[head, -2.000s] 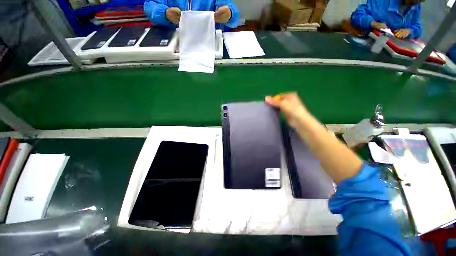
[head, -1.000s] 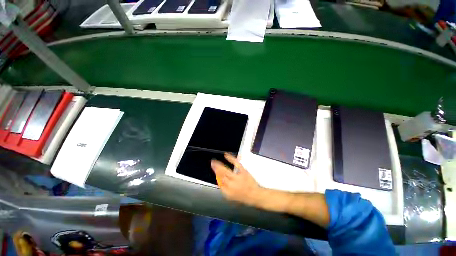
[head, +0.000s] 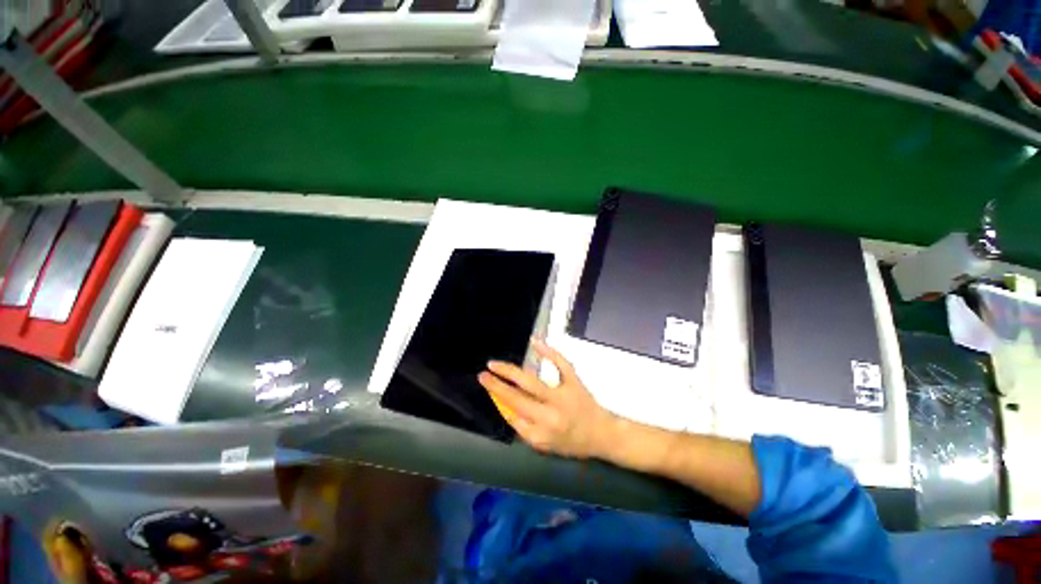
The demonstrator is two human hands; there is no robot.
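A tablet [head: 466, 331] lies glossy black side up, slightly askew, over the left part of a white foam tray [head: 457, 217]; its lower end reaches over the tray's front edge. My right hand [head: 559, 411] grips its lower right edge, with fingertips on the glass and a yellow-orange finger cot showing. Two more tablets, a middle one [head: 645, 274] and a right one [head: 813, 314], lie back side up on the tray, each with a white barcode label near the lower right corner. My left hand is not in view.
White sheets [head: 177, 325] and a red tray [head: 86, 285] stand left. Printed film [head: 171, 502] hangs across the lower left. Crinkled clear film [head: 959, 422] lies right, near a bottle [head: 942, 268]. A green conveyor belt [head: 457, 137] runs behind. Other trays lie across it.
My right hand moved from the middle tablet's top edge to the black-faced tablet, then took hold of it. That tablet has turned slightly and shifted toward me. The view swung left and down.
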